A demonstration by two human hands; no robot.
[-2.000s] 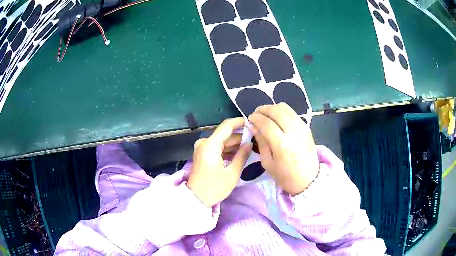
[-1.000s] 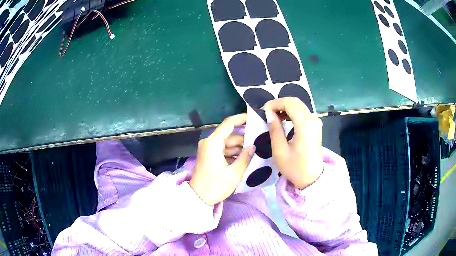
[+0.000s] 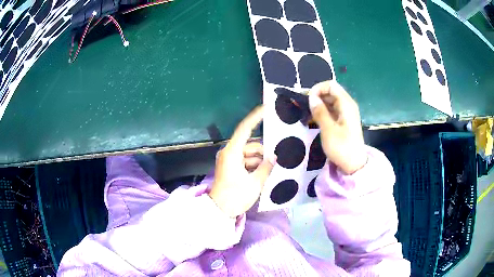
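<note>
A white release liner sheet (image 3: 271, 130) runs down over the bench edge. Its upper part bears two columns of black D-shaped pads (image 3: 279, 67); its lower part shows round black shapes (image 3: 289, 152). My left hand (image 3: 241, 162) pinches the liner's left edge below the bench edge, thumb on top. My right hand (image 3: 338, 124) holds a black die-cut adhesive pad (image 3: 295, 97) by its right side, lifted and tilted above the liner. The pad's left end is over or near the liner; whether it still touches is unclear.
Black fans (image 3: 97, 12) with red, black and white leads (image 3: 81, 33) lie at the upper left. Overlapping liner sheets (image 3: 27, 38) are at far left. A narrower dotted strip (image 3: 433, 92) lies at right. Dark crates (image 3: 457, 200) stand below the bench edge on both sides.
My right hand has moved up and right, peeling up a black pad. The liner's folded edge now lies flatter, showing more round shapes. The strip has shifted right and up. My left hand stays near its place.
</note>
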